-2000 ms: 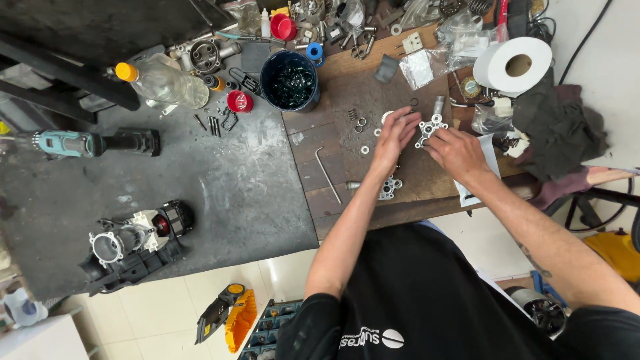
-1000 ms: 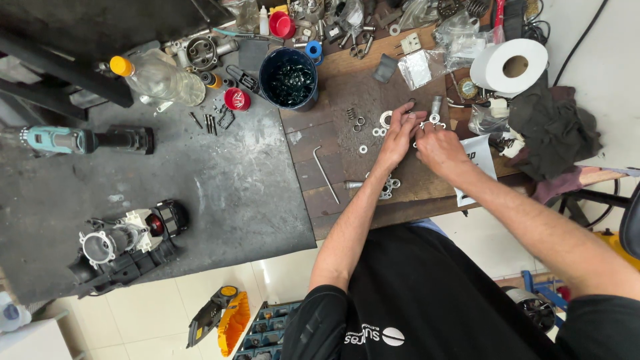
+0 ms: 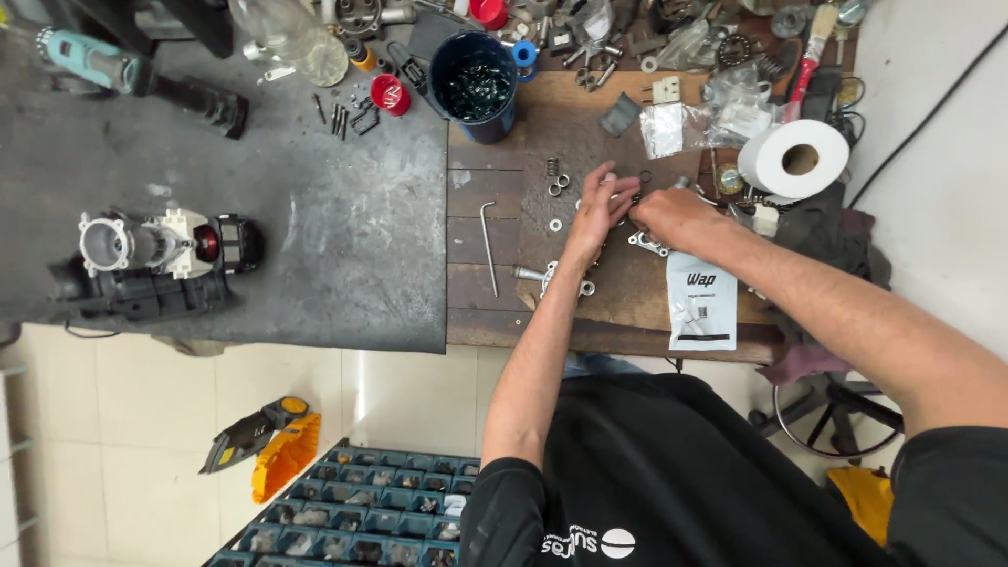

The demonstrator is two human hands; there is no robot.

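My left hand (image 3: pixel 600 206) is over the brown work board, fingers partly spread and fingertips close to my right hand; whether they pinch a small part is hidden. My right hand (image 3: pixel 679 216) is curled above a metal casting with screw holes (image 3: pixel 647 242), and what lies inside its fingers cannot be made out. A coil spring (image 3: pixel 552 167), metal rings (image 3: pixel 558 186) and a white washer (image 3: pixel 556 225) lie left of my left hand. Another metal part with a cylindrical stem (image 3: pixel 529 273) is partly under my left forearm. A hex key (image 3: pixel 490 248) lies further left.
A dark blue cup of dark liquid (image 3: pixel 475 88) stands behind the board. A paper roll (image 3: pixel 795 159), a white printed packet (image 3: pixel 702 303) and plastic bags (image 3: pixel 740 110) are at right. A cordless drill (image 3: pixel 146 77) and a motor assembly (image 3: pixel 173 252) rest on the black mat.
Two seconds ago my right hand was at the metal casting, seen between both hands; now the hand is curled above it. The white packet shows more fully beside my right forearm.
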